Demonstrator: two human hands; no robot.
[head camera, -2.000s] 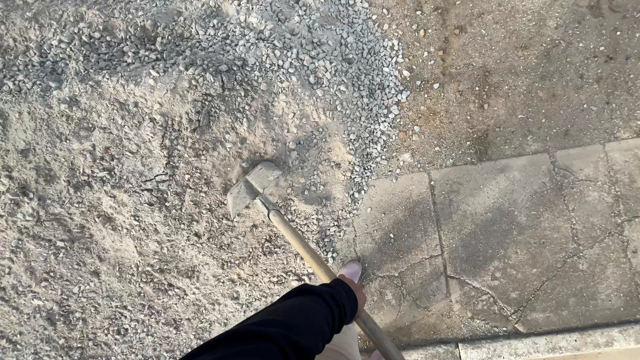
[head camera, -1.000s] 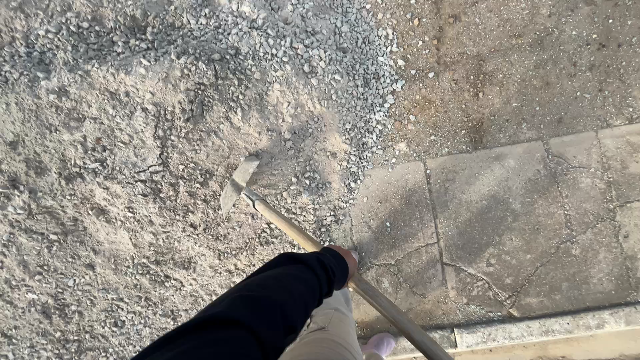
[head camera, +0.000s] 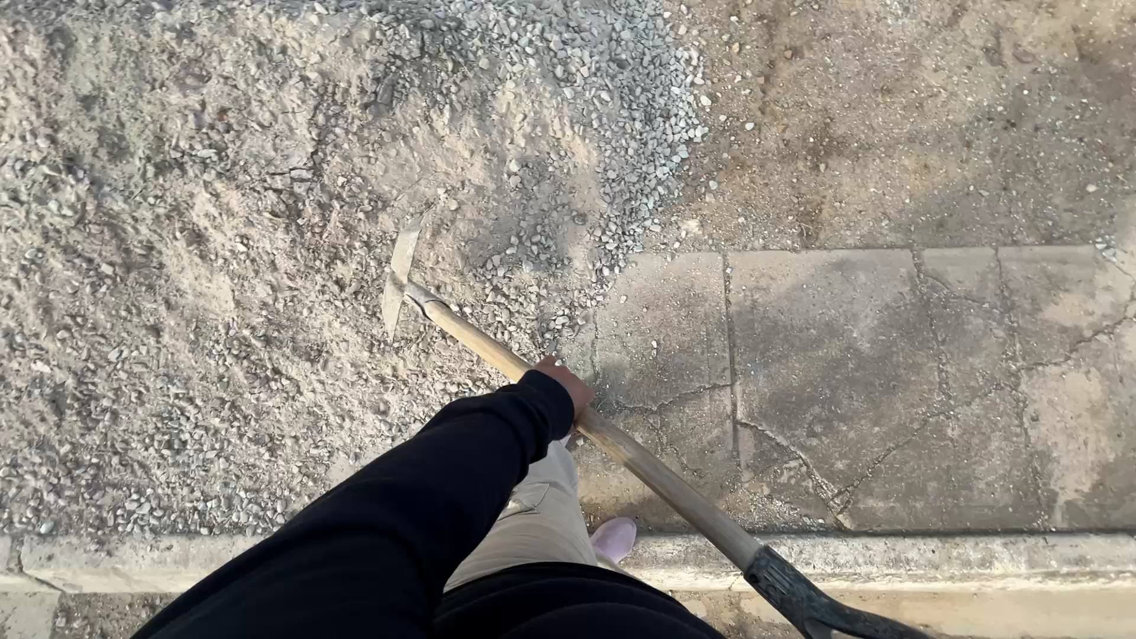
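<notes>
A long-handled shovel slants across the head view, its metal blade (head camera: 402, 273) seen nearly edge-on over the gravelly ground at centre left. My left hand (head camera: 565, 388), in a dark sleeve, is closed around the middle of the wooden shaft (head camera: 674, 488). The shaft runs down right to a black handle grip (head camera: 785, 586), whose end leaves the bottom edge of the frame. My right hand is out of view. Whether the blade touches the ground cannot be told. Loose grey gravel (head camera: 652, 106) lies in a band above and right of the blade.
Cracked concrete slabs (head camera: 834, 355) lie to the right, with bare dirt (head camera: 887, 124) above them. A concrete kerb (head camera: 887, 559) crosses the bottom of the view. One pink shoe (head camera: 614, 539) stands beside the kerb, below my light trousers. Rough, stony ground (head camera: 177, 311) spreads to the left.
The shovel blade has turned and looks narrower than two seconds ago. The black grip has come into view at lower right. My left hand has stayed on the shaft. The view has shifted slightly.
</notes>
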